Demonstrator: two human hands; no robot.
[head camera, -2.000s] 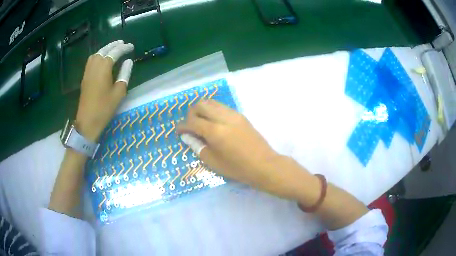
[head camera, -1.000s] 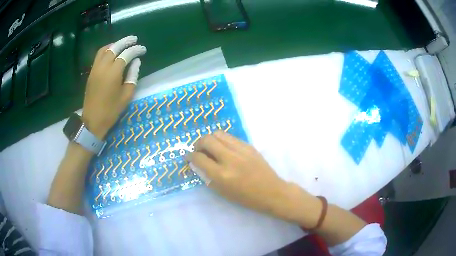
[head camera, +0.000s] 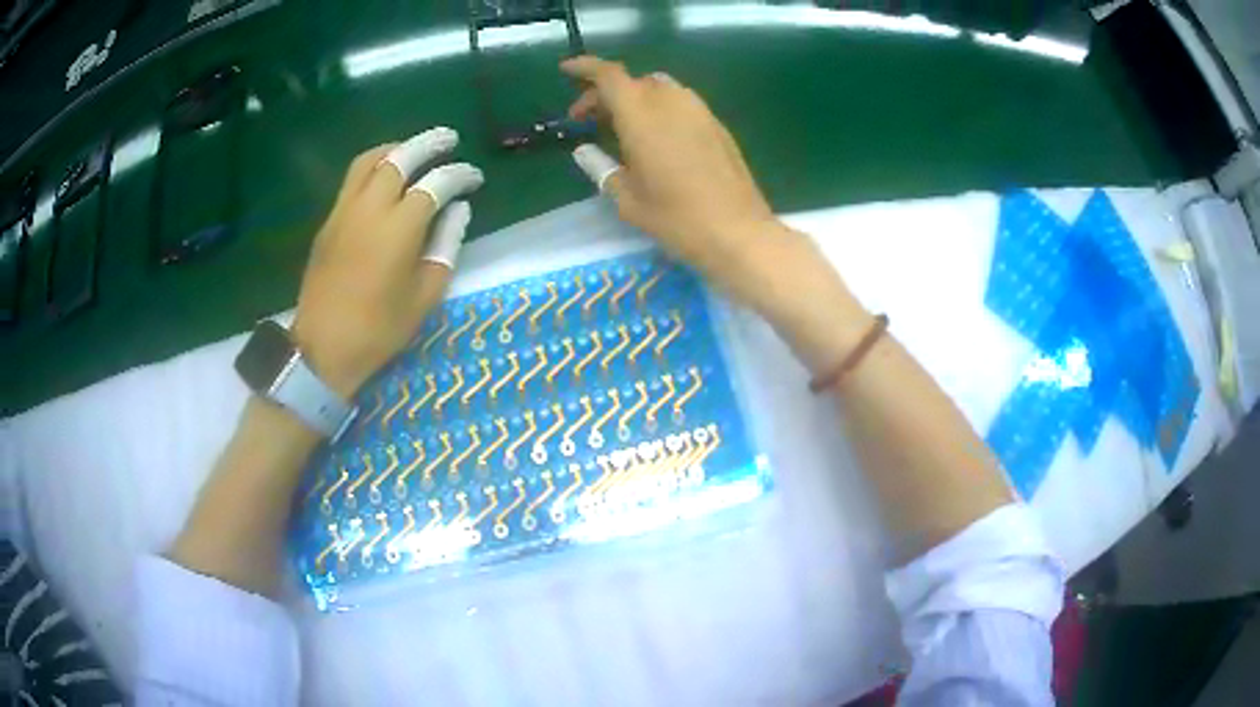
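Observation:
The blue carrier sheet (head camera: 518, 373), with rows of orange zigzag flex strips and white rings, lies in front of me. My left hand (head camera: 380, 249), with white finger cots, rests over the sheet's upper left edge, fingers apart and empty. My right hand (head camera: 677, 152) is over the belt with thumb and index finger apart, at the right side of a black phone frame (head camera: 550, 133). No strip can be made out on its fingertips. The thumb wears a white cot. The frame's upper end is cut off by the picture's top edge.
The green conveyor belt (head camera: 884, 118) runs across the back, with several more black frames (head camera: 201, 245) at the left. A crossed pile of lighter blue sheets (head camera: 1092, 325) lies on the white foam (head camera: 857, 553) at right. A red item shows below it.
My right hand has left the sheet's lower right part and moved up to the frame on the belt. The frames have moved left along the belt. My left hand stays at the sheet's upper left.

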